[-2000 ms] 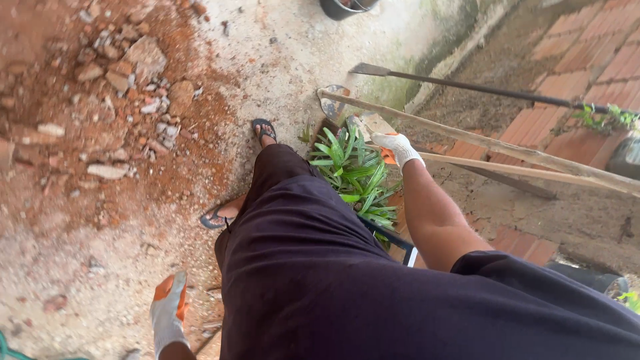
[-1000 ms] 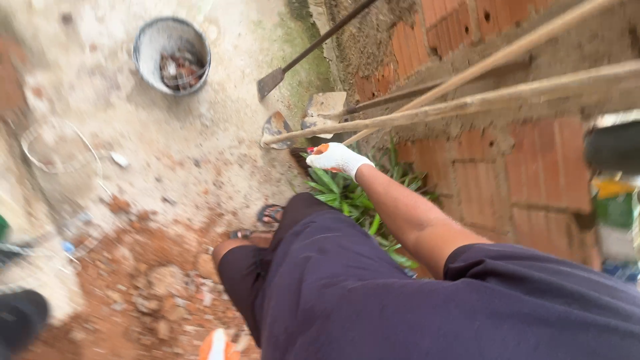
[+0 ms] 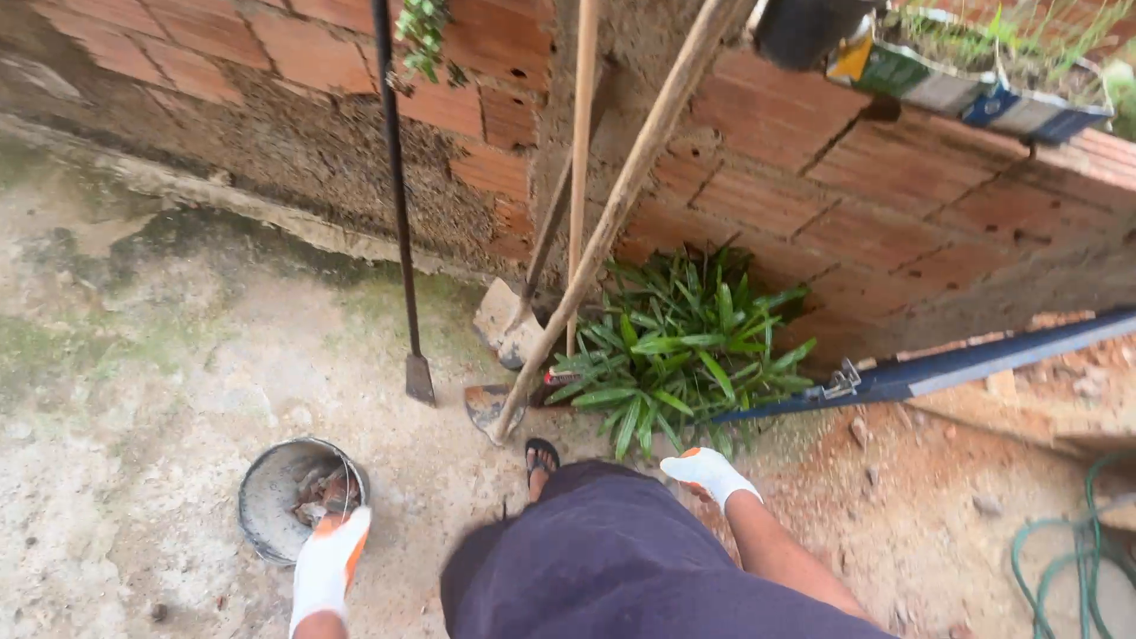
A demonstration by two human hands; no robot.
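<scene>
My left hand [image 3: 328, 568], in a white work glove with orange on it, is over the near rim of a round bucket [image 3: 266, 510] that holds rubble pieces [image 3: 330, 493]. Its fingers partly overlap the bucket's edge; whether they grip the rim or handle cannot be told. My right hand [image 3: 708, 475], gloved alike, is by my hip, just below a leafy green plant [image 3: 701, 346]. Its fingers look close together, and no object shows in them. Left of the plant stand a hoe [image 3: 612, 213] with its blade on the ground, a shovel [image 3: 510, 324] and a long metal bar [image 3: 404, 204] with a flat blade.
A bare brick wall [image 3: 781, 177] runs behind the tools. A blue metal bar [image 3: 958, 359] with a latch extends right from the plant. Planters made from cut packaging [image 3: 967, 84] sit on the wall. A green hose [image 3: 1083, 541] lies coiled at right.
The view has turned strongly. My right hand has left its place beside the hoe's handle and is now lower, by my hip. My left hand is now at the bucket, which stood apart from it earlier.
</scene>
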